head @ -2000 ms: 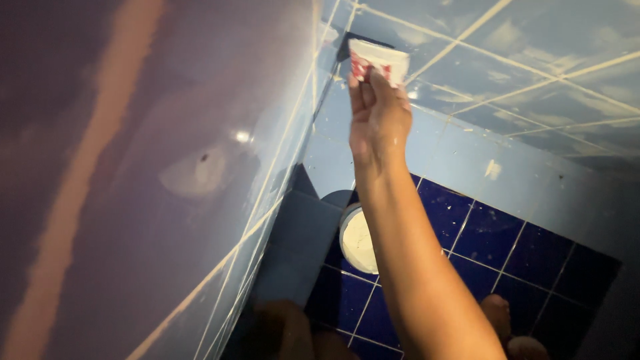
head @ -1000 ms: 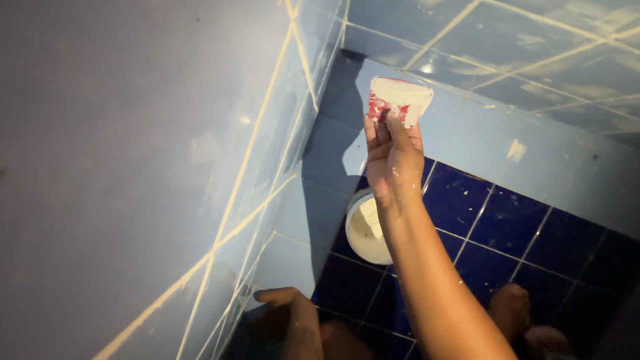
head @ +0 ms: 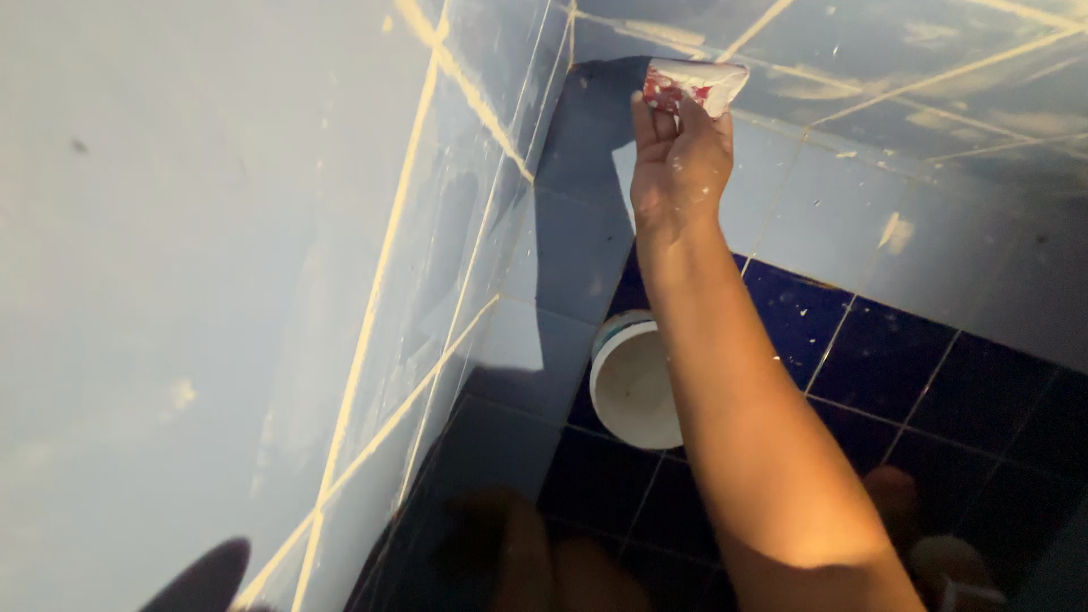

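Note:
My right hand [head: 684, 166] reaches up from the lower right and grips a small flat red spreader [head: 697, 83] smeared with white paste. The spreader is at the foot of the tiled wall [head: 901, 51], near the corner; whether its edge touches the tiles cannot be told. White flecks dot my wrist and palm. Below, a round white bucket [head: 633, 387] stands on dark blue floor tiles, partly hidden behind my forearm; its inside looks pale. My left hand [head: 484, 510] appears dimly in deep shadow at the bottom, its fingers unclear.
A light blue tiled wall [head: 212, 255] with pale joint lines fills the left side, close to the camera. Paste smears mark the upper right wall. Pale flecks lie on the dark floor tiles [head: 799, 319]. Parts of bare feet or legs [head: 952, 565] show dimly at lower right.
My right hand, still holding the spreader, has moved from over the pale lower tile strip to the wall joint above it. My left hand has dropped into shadow.

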